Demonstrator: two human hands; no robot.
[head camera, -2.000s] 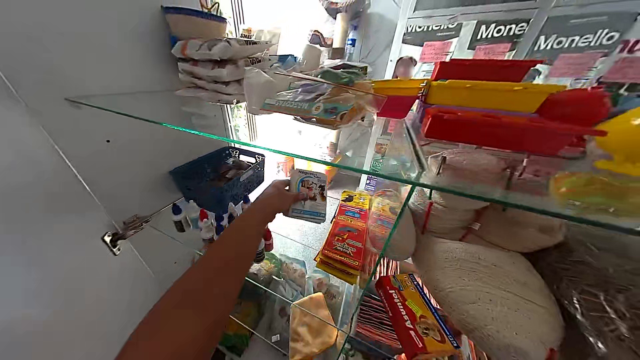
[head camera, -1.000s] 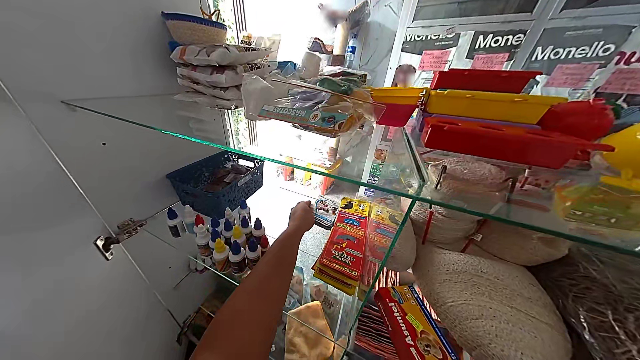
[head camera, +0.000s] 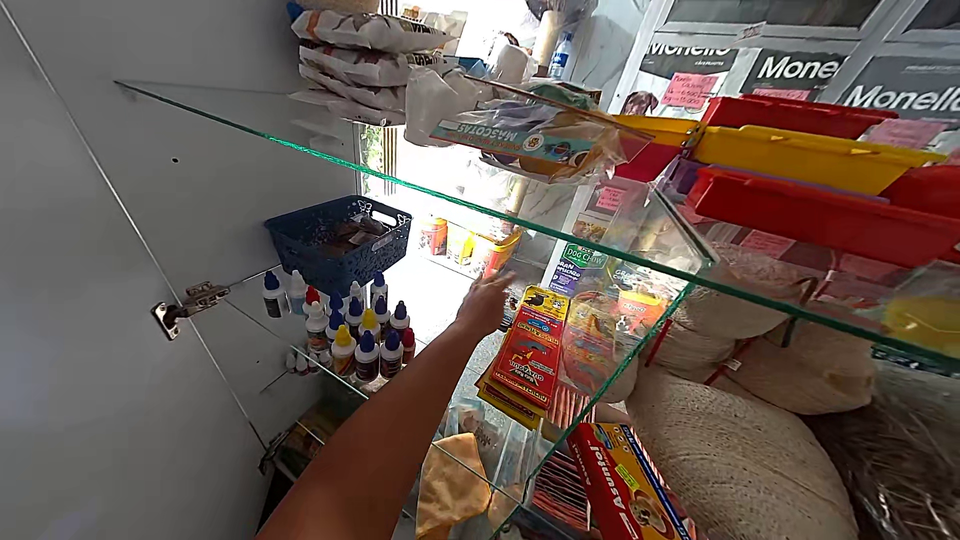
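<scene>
My left hand (head camera: 484, 304) reaches over the glass shelf, its fingers slightly blurred and apart, with nothing seen gripped. Right beside its fingers is a small printed packet (head camera: 510, 309), partly hidden; whether they touch I cannot tell. A stack of red and yellow printed packets (head camera: 529, 349) lies just right of the hand. Small dropper bottles with blue, yellow, red and white caps (head camera: 367, 356) are grouped left of my forearm. Behind them sits a dark blue plastic basket (head camera: 337, 251) with packets in it. My right hand is out of view.
An upper glass shelf edge (head camera: 465, 201) crosses above the hand, bearing plastic-wrapped goods (head camera: 525, 142) and red and yellow trays (head camera: 810, 157). Lower down are an orange cloth (head camera: 450, 480), an Asuntol box (head camera: 630, 484) and large woven sacks (head camera: 742, 442). A metal hinge (head camera: 187, 304) juts out at left.
Two seconds ago my left hand held up a small printed packet; a packet now stands beside the red and yellow stack, with the hand next to it. The dropper bottles are less covered by my arm.
</scene>
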